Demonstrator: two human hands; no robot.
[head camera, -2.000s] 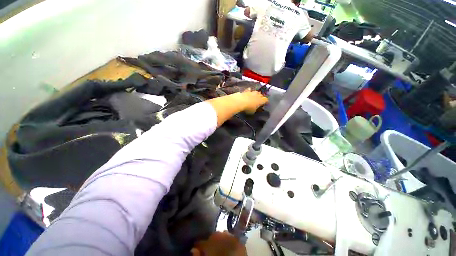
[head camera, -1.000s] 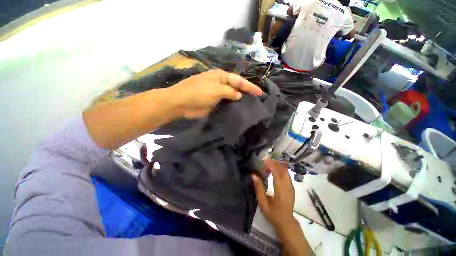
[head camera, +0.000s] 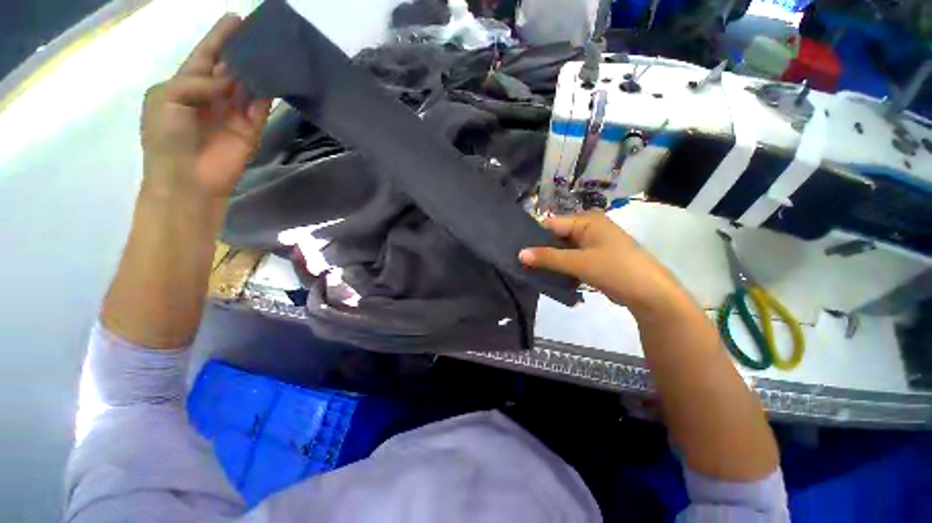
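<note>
A flat dark grey strip (head camera: 409, 153) is stretched diagonally between my two hands above the garment. My left hand (head camera: 204, 123) is raised at the upper left and grips the strip's upper end. My right hand (head camera: 588, 255) pinches the strip's lower end just in front of the machine head. The dark grey garment body (head camera: 399, 276) lies in a crumpled heap beneath the strip, with bright patches on its left part. The white sewing machine (head camera: 654, 133) stands to the right of the heap.
Scissors (head camera: 761, 327) with one green and one yellow loop lie on the white table (head camera: 613, 337), right of my right hand. Small dark snips (head camera: 850, 323) lie beyond them. A ruler tape runs along the front edge. Blue crates (head camera: 271, 419) are below left. A pale wall (head camera: 72, 153) is at left.
My left hand has risen to the upper left and my right hand has moved slightly up. The grey strip is now pulled out long between them. The view has turned, showing the scissors whole.
</note>
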